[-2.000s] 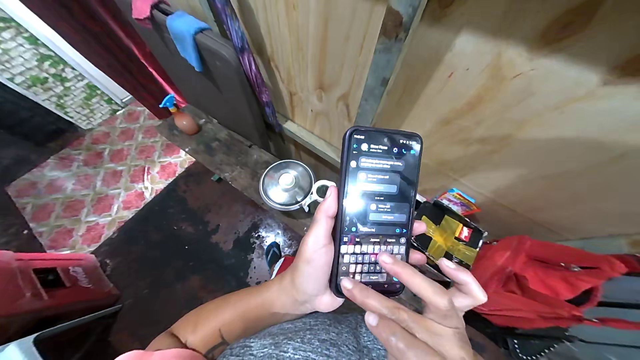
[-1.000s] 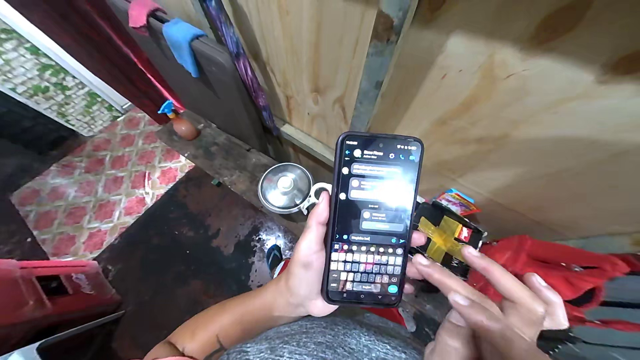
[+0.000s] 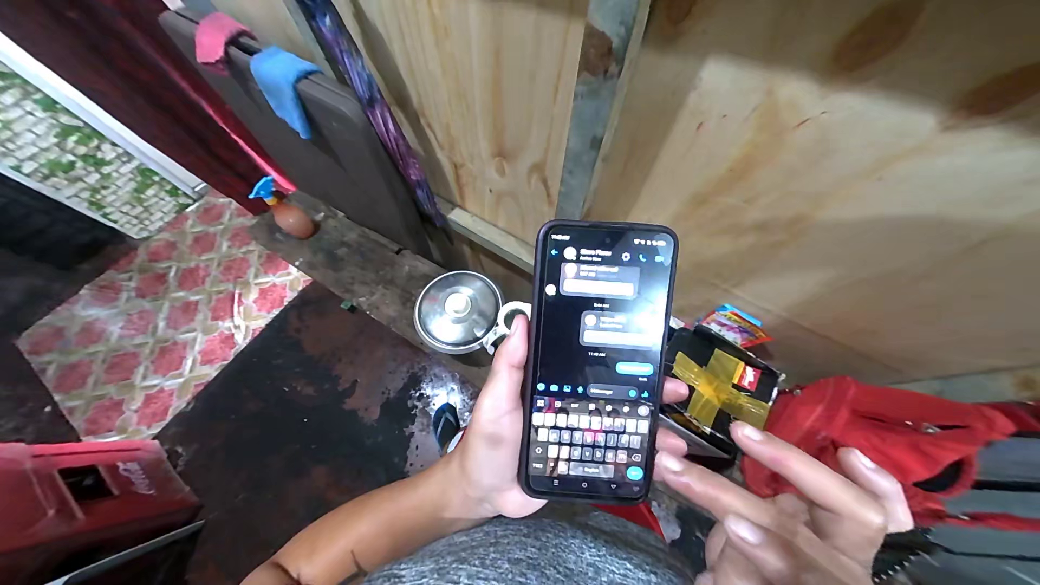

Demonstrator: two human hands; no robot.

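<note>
A smartphone (image 3: 601, 357) in a dark case is held upright in my left hand (image 3: 496, 431), thumb along its left edge and fingertips showing at its right edge. Its lit screen shows a chat above an on-screen keyboard, with glare over the upper part. My right hand (image 3: 796, 504) is just right of the phone's lower corner, fingers spread and holding nothing. Beyond the phone to the left is a round metal pot lid (image 3: 458, 312), beside a pale handled item partly hidden by my thumb.
At right lie a black box with yellow tape (image 3: 715, 386) and a red bag (image 3: 877, 447). A spray bottle (image 3: 292, 218) stands near a dark folded panel (image 3: 341, 146) with cloths (image 3: 280, 81). A red cooler-like box (image 3: 89, 504) is at lower left; plywood walls (image 3: 812, 162) rise ahead.
My right hand, over the phone's keyboard two seconds ago, has moved off to its right. Typed text has left the message field, and a new blue bubble shows in the chat.
</note>
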